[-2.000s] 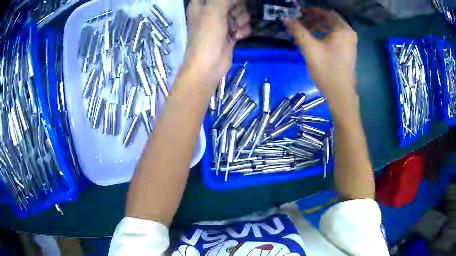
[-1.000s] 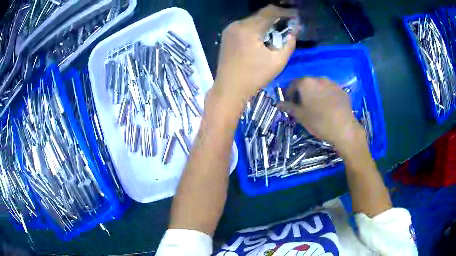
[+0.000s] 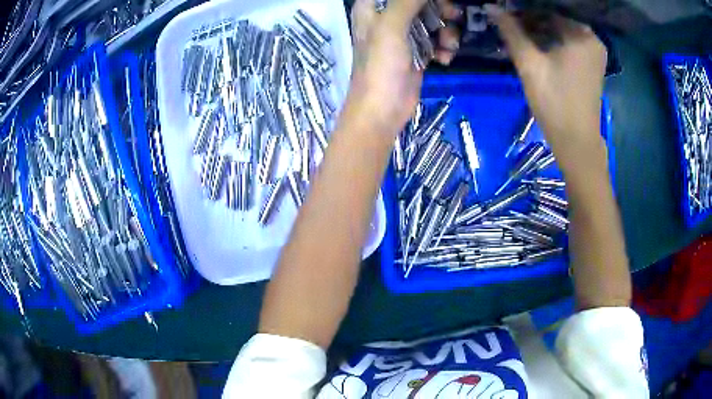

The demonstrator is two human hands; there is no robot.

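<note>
My left hand is at the top centre, above the top left corner of the blue bin, and holds several metal shafts in its curled fingers. My right hand is at the top, beyond the blue bin, with its fingertips at a small dark fixture with silver parts. Whether it pinches a shaft there cannot be seen. The blue parts bin holds many stepped shafts; one lies apart near its middle. The white plastic tray left of it holds many shafts.
A side blue bin full of long silver pieces is at the left. Grey trays with metal pieces are at the upper left. Another blue bin is at the far right. A red object is beyond the green table edge.
My right hand has moved from over the shafts in the blue bin up to the fixture. My left hand stays at the top with shafts in it. The camera view has shifted.
</note>
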